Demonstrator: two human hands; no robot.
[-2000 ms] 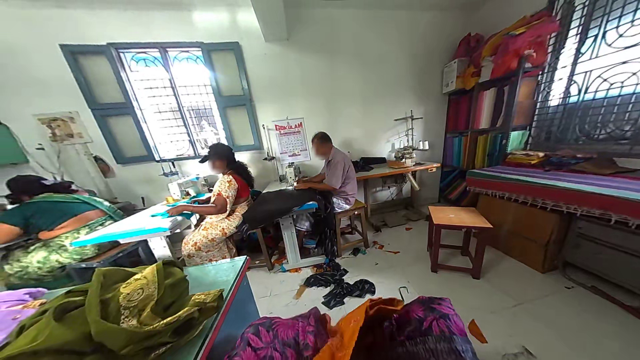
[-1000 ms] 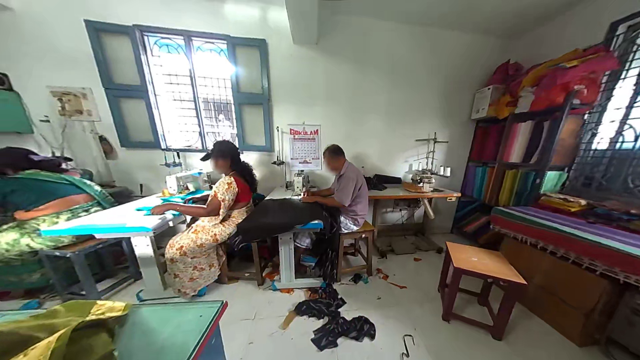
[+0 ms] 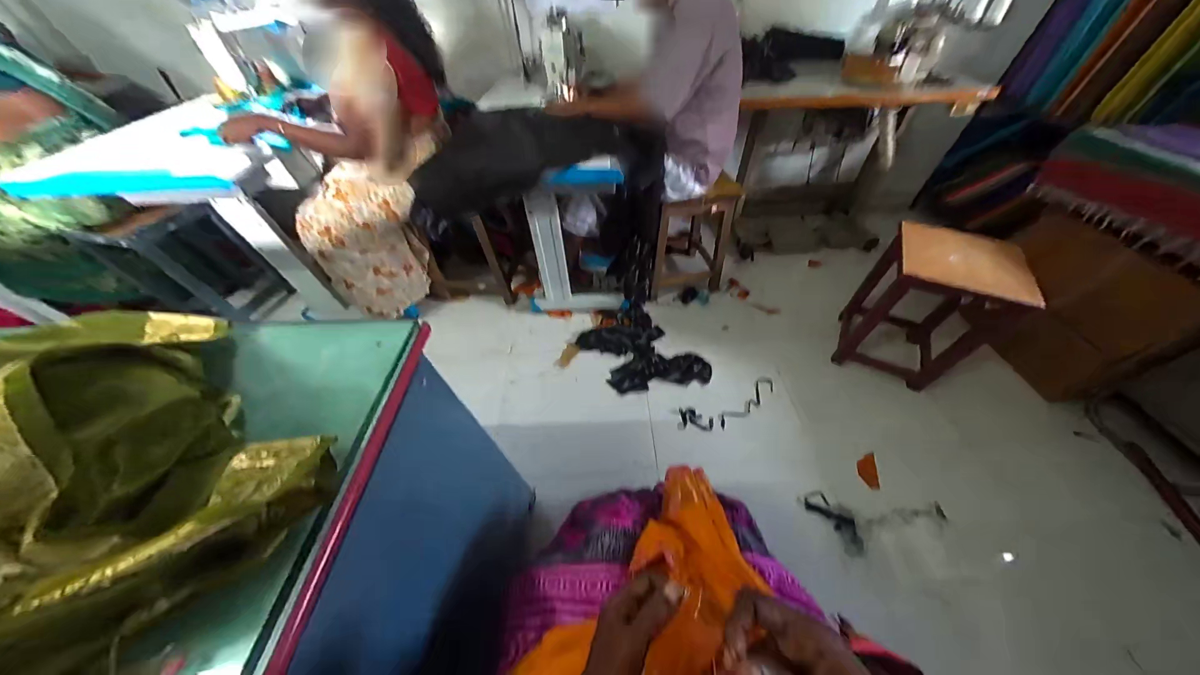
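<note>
Orange cloth (image 3: 698, 544) lies over the lap, on top of purple and pink patterned clothing (image 3: 562, 600). My left hand (image 3: 636, 619) pinches the orange cloth between thumb and fingers at the bottom of the head view. Just to its right, my right hand (image 3: 783, 633) grips another part of the same cloth; its lower fingers are partly cut off by the frame edge. The two hands are a little apart, with cloth between them. Whether a needle or thread is in the fingers cannot be told.
A glass-topped table (image 3: 309, 366) with olive-green, gold-bordered cloth (image 3: 122, 450) stands at left. Ahead, people sit at sewing machines (image 3: 562, 56). A wooden stool (image 3: 970, 267) stands at right. Black cloth scraps (image 3: 647, 361) and an orange scrap (image 3: 868, 471) lie on the floor.
The view has tilted down. Both hands, not visible in the earlier frames, now show on the orange cloth, which lay on the lap two seconds ago.
</note>
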